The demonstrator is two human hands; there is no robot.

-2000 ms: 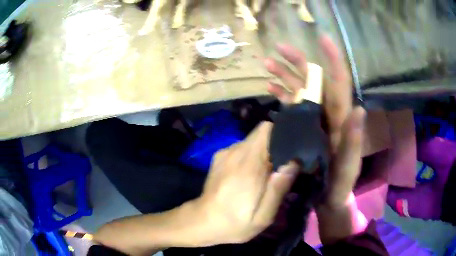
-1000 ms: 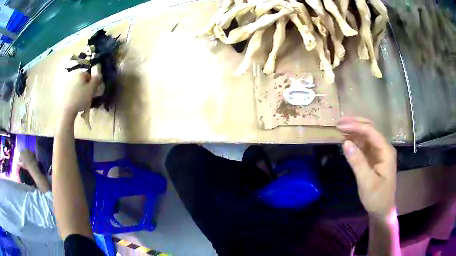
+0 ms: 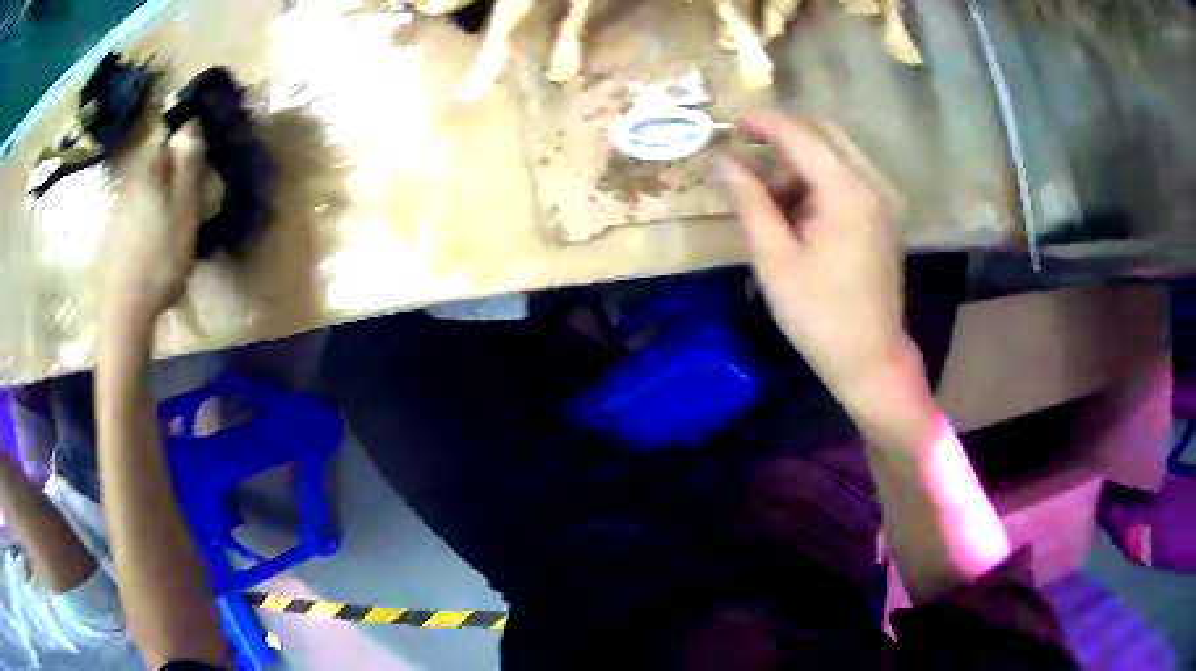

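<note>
The white oval glue dish (image 3: 662, 134) sits on the stained cardboard mat (image 3: 577, 197). A thin pale stick (image 3: 723, 126) sticks out from the dish's right side. My right hand (image 3: 826, 230) is just right of it, index fingertip at the stick's end, thumb lower and apart; it holds nothing I can see. My left hand (image 3: 151, 236) is blurred, at the far left among black cloth pieces (image 3: 234, 164). Its fingertips reach the cloth; whether they grip it is unclear.
Cream leg parts (image 3: 571, 39) lie at the table's far side, cut off by the top edge. Blue stools (image 3: 249, 472) stand below the table. A carton (image 3: 1049, 354) is at right. Another person's arm (image 3: 46, 524) shows at lower left.
Two seconds ago both hands held a black-clothed piece over my lap. My left hand then moved to the black pieces at left; my right hand has moved up to the stick.
</note>
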